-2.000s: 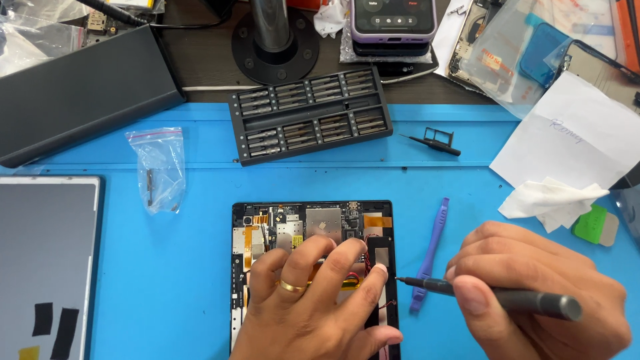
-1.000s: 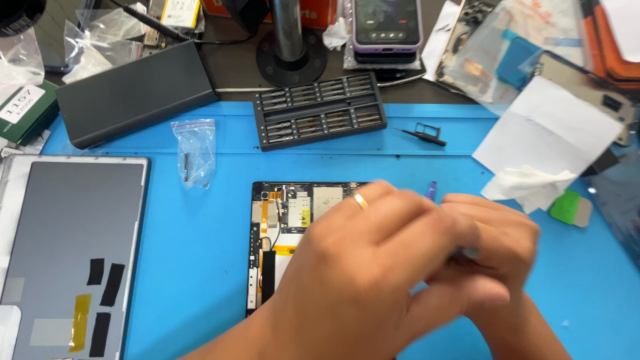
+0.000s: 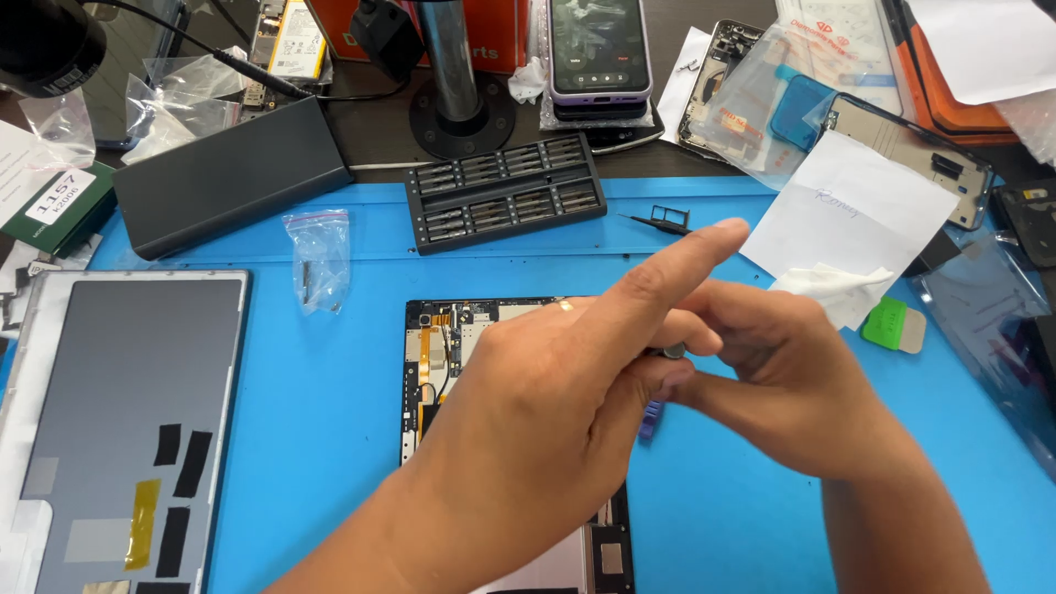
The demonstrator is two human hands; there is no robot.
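My left hand (image 3: 553, 388) and my right hand (image 3: 775, 371) meet above the right side of an opened tablet (image 3: 425, 363). Between their fingertips is the round grey end of a screwdriver (image 3: 674, 351); the rest of it is hidden. My left index finger points up and away, off the tool. Under the hands lies the tablet, its circuit board, orange flex cables and pale inner plates partly covered. A purple plastic pry tool (image 3: 650, 421) shows just below the fingers, beside the tablet. Behind the tablet rests a black bit case (image 3: 507, 194) with rows of screwdriver bits.
On the blue mat (image 3: 322, 371) a detached tablet screen (image 3: 148, 346) lies at the left. Around the back are a small plastic bag (image 3: 318, 260), a dark grey case (image 3: 235, 177), a SIM tray (image 3: 670, 219), a metal stand (image 3: 458, 99), a phone (image 3: 600, 49) and white paper (image 3: 850, 206).
Two seconds ago my left hand lay on the tablet and my right held the screwdriver near its right edge; both hands have since come together above it. The view has shifted.
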